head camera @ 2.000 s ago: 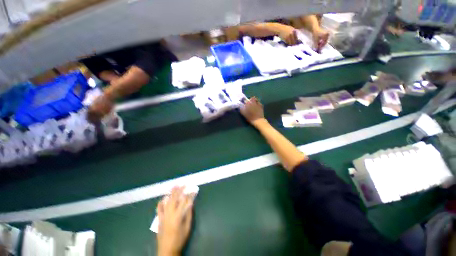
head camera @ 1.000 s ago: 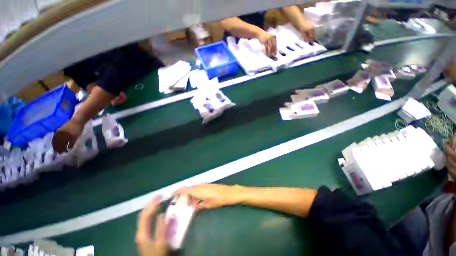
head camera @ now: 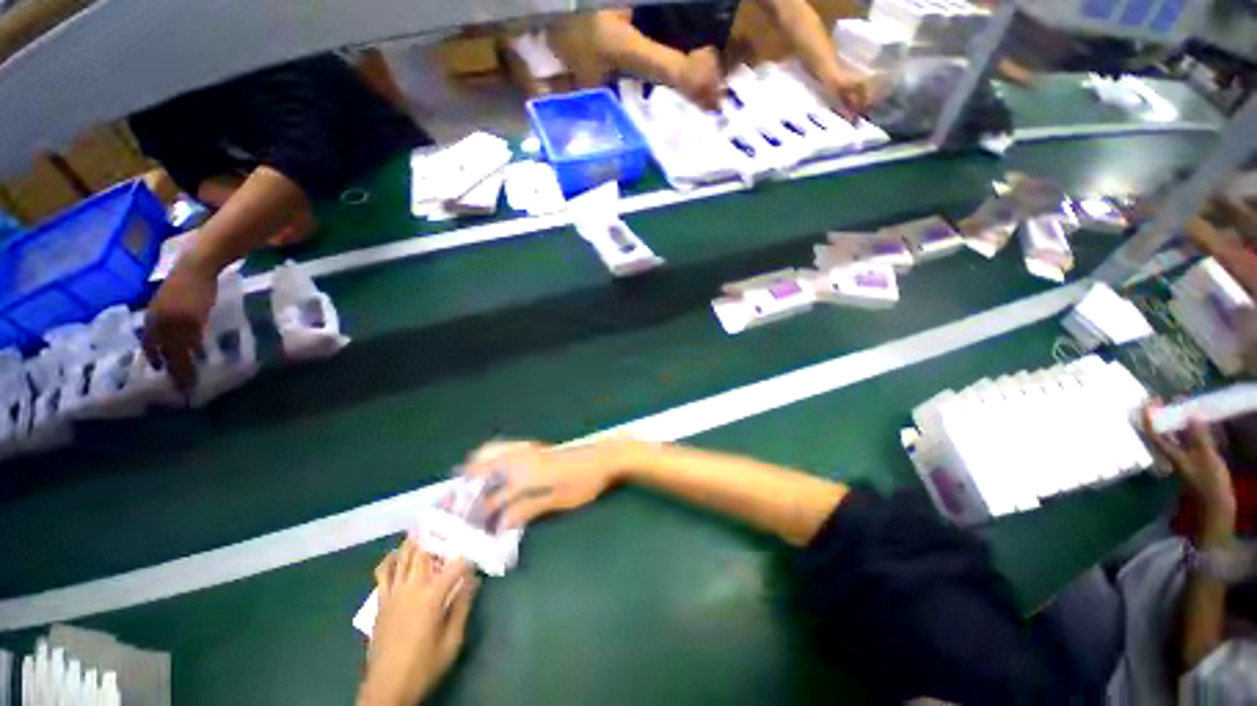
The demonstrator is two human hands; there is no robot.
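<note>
My left hand (head camera: 418, 614) is at the lower centre, closed on a white carton (head camera: 368, 612) whose corner shows past the fingers. My right hand (head camera: 545, 480) reaches in from the right, slightly blurred, with its fingers on a crinkled bagged product (head camera: 476, 543). The bagged product lies against my left fingertips, over the near white strip and the green worktop. Its far end is under my right fingers. My left hand hides most of the carton, and I cannot tell whether the bag is partly inside it.
Grouped cartons stand at right (head camera: 1034, 435) and lower left (head camera: 83, 673). Cartons lie on the belt (head camera: 779, 297). One bagged product is at mid-belt (head camera: 620, 246), and a row lies at left (head camera: 104, 366). Blue bins (head camera: 586, 138) and other workers' arms line the far side. A neighbour's hand holds a carton at right.
The carton between my hands has turned, and a bagged product now shows under my right fingers. Fewer bagged products lie at mid-belt. The neighbour's hand at right has come in with a carton.
</note>
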